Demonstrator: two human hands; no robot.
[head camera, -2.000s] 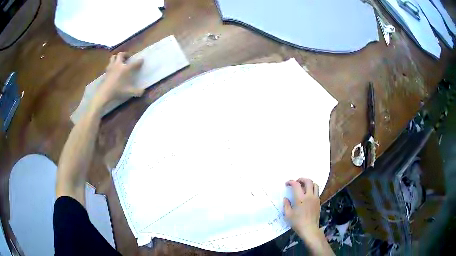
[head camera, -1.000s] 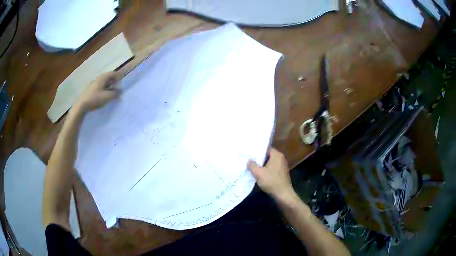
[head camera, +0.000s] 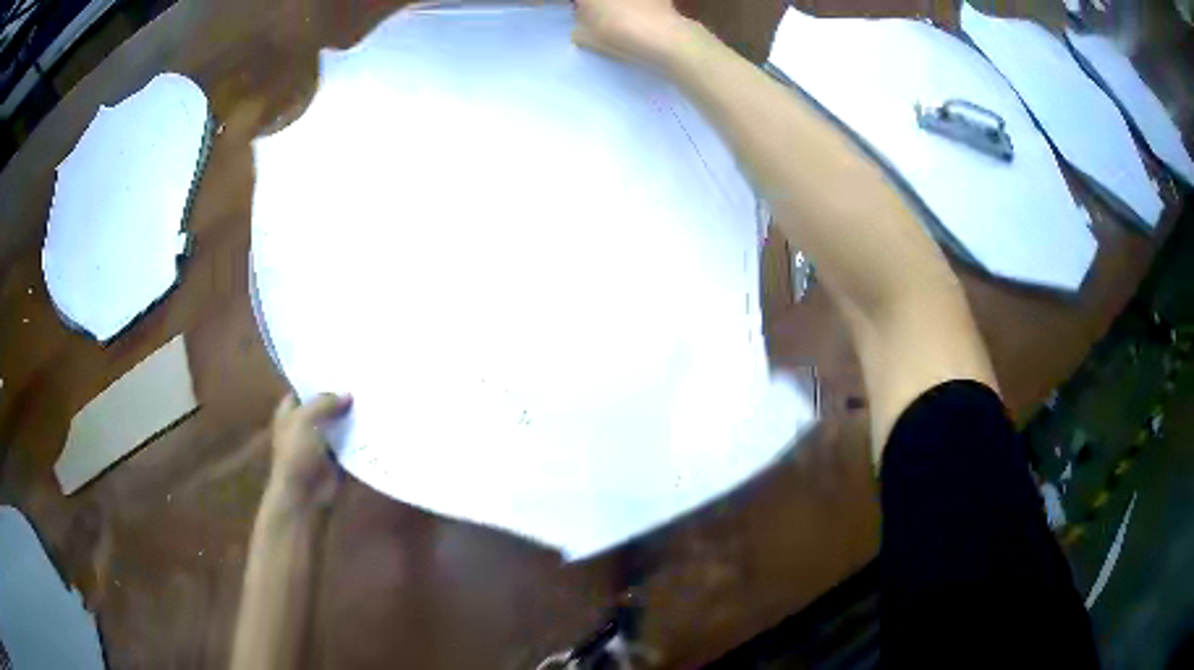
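Note:
A large white rounded panel (head camera: 524, 275) is in front of me, above the brown table. My left hand (head camera: 310, 445) grips its near left edge, with the thumb on top and the fingers at the rim. My right hand (head camera: 629, 29) reaches across to its far edge and holds it there; the fingers are partly hidden. The panel's face is overexposed, with only faint marks showing. The shears (head camera: 600, 647) lie at the bottom of the view beyond the panel's near edge, blurred and partly cut off.
A tan slab (head camera: 131, 412) and a white cut stack (head camera: 128, 210) lie at the left. A pale panel (head camera: 42, 602) is at the lower left edge. Several white panels (head camera: 917, 124) lie at the upper right, one bearing a metal clamp-like item (head camera: 966, 127). The table edge and green floor (head camera: 1113, 432) are at the right.
The white panel has been turned, and its notched end now points to the upper left. My right hand has moved from the near right edge to the far edge. The view has shifted.

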